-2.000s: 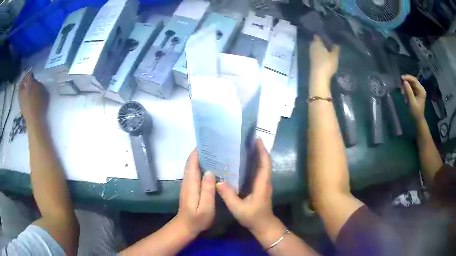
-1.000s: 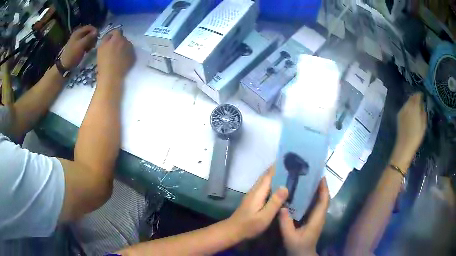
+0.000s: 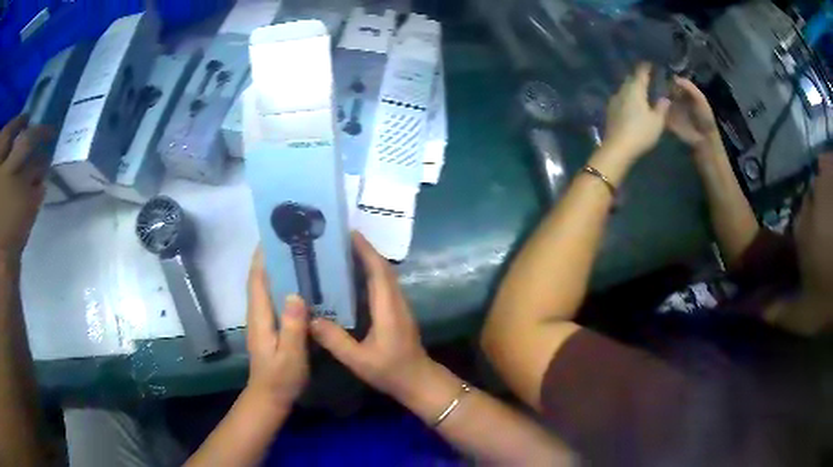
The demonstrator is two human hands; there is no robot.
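A tall pale blue retail box [image 3: 301, 182] with a dark fan picture stands upright in front of me, its white top flap open. My left hand [image 3: 279, 351] holds its lower left side. My right hand [image 3: 379, 333] holds its lower right side. Both thumbs press the front near the bottom edge. A dark grey handheld fan [image 3: 183, 274] lies on the white sheet left of the box, its head away from me and its handle end at the table's front edge. The inside of the box is hidden.
Several retail boxes [image 3: 105, 100] lean in a row behind the fan. Flat boxes [image 3: 393, 137] lie right of the held box. A person at right handles something dark above the green table [image 3: 457, 210], near other handheld fans [image 3: 548, 137]. Another person's hand is at far left.
The box has turned from its text side to its fan-picture side, held in both hands throughout. The view has swung left and back right. The neighbour's hands at right have come together.
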